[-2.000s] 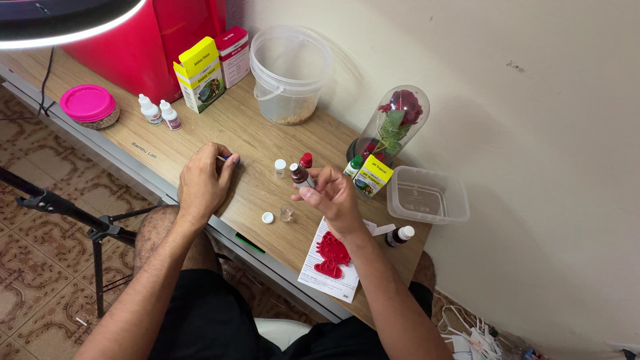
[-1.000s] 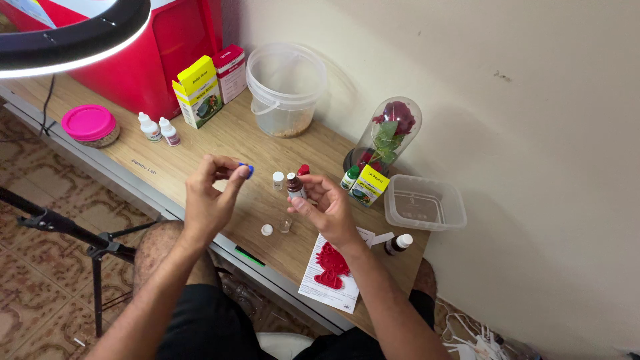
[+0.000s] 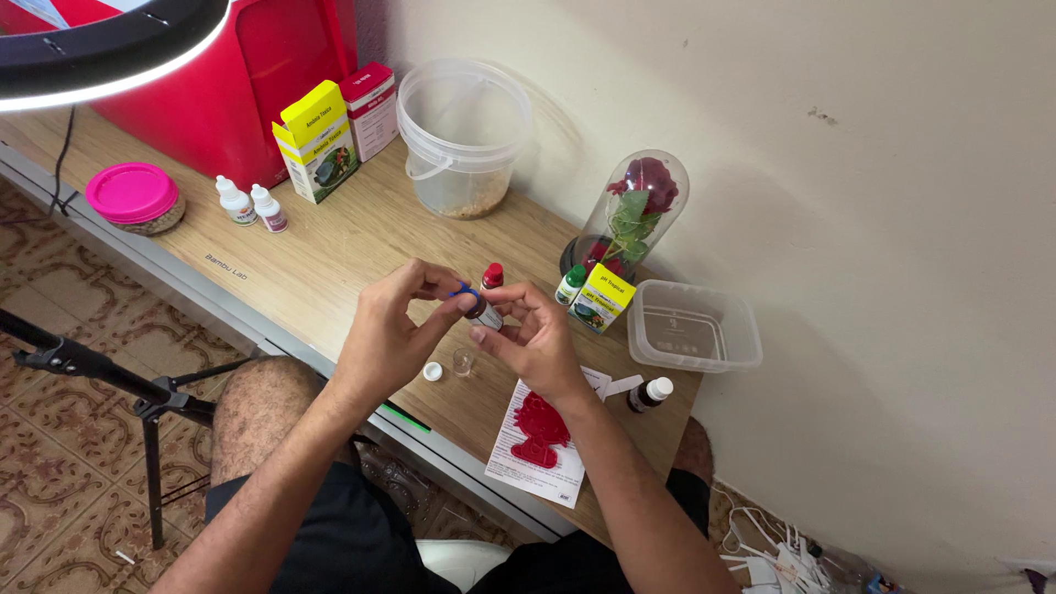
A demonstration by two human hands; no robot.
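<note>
My left hand (image 3: pixel 404 326) pinches a blue cap (image 3: pixel 464 290) at the mouth of a small dark bottle (image 3: pixel 485 313). The bottle, with a pale label, is tilted in the fingers of my right hand (image 3: pixel 532 338). Behind the hands stands a red-capped bottle (image 3: pixel 492 276), partly hidden. In front of them, a small clear cup (image 3: pixel 463 361) and a white cap (image 3: pixel 432 371) rest on the wooden tabletop. A red cat-shaped plastic piece (image 3: pixel 540 431) lies on a printed sheet (image 3: pixel 569 487) near my right forearm.
Behind stand a clear bucket (image 3: pixel 462 157), two cartons, dropper bottles (image 3: pixel 269 208) and a pink-lidded jar (image 3: pixel 132 194). On the right are a domed rose (image 3: pixel 639 206), a green-capped bottle (image 3: pixel 571 285), a pH test box (image 3: pixel 601 299), a plastic tub (image 3: pixel 695 326) and a white-capped bottle (image 3: pixel 650 394).
My left hand has moved right with the blue cap, from apart from the dark bottle to its mouth. The bottle has tilted in my right hand.
</note>
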